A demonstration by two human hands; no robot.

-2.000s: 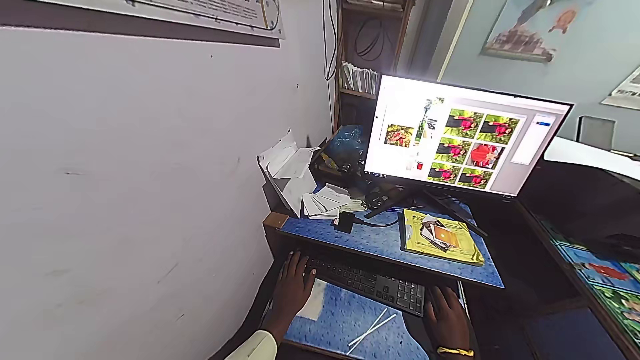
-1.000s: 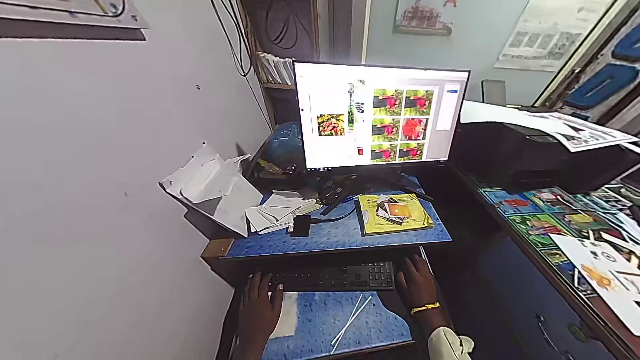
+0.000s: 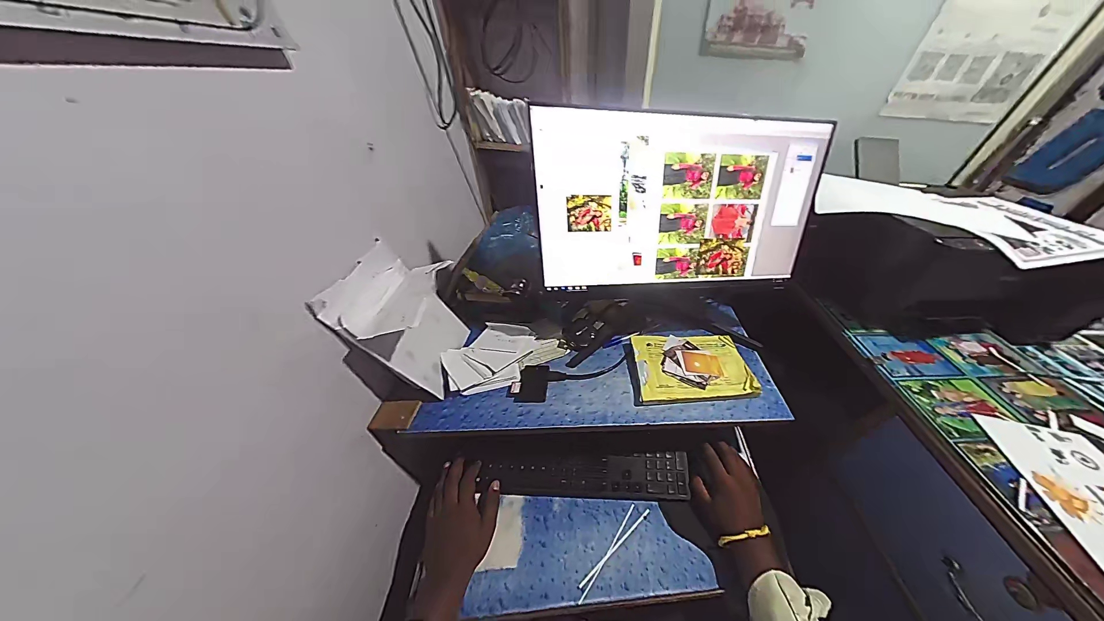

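Note:
My left hand [image 3: 459, 519] rests at the left end of a black computer keyboard [image 3: 586, 474], fingers spread over its keys. Just past the keyboard's right end lies my right hand [image 3: 730, 488], palm down, a yellow band at the wrist; whether a mouse is under it cannot be seen. The keyboard sits on a blue-covered tray [image 3: 552, 552] with two thin white sticks [image 3: 614, 552] crossed on it. Above, a lit monitor [image 3: 681, 198] shows a grid of photos and a separate picture at its left.
On the upper desk [image 3: 586, 414] are a yellow packet [image 3: 695, 371], white papers [image 3: 492, 358] and a small black device [image 3: 530, 384] with a cable. A wall stands at left. A black printer [image 3: 931, 267] with sheets on top is at right, above a picture-covered counter [image 3: 949, 397].
The view has shifted, bringing more of the printer and counter in. On the screen, the lower right photo of the grid has changed to a red and yellow picture. Both hands stay by the keyboard.

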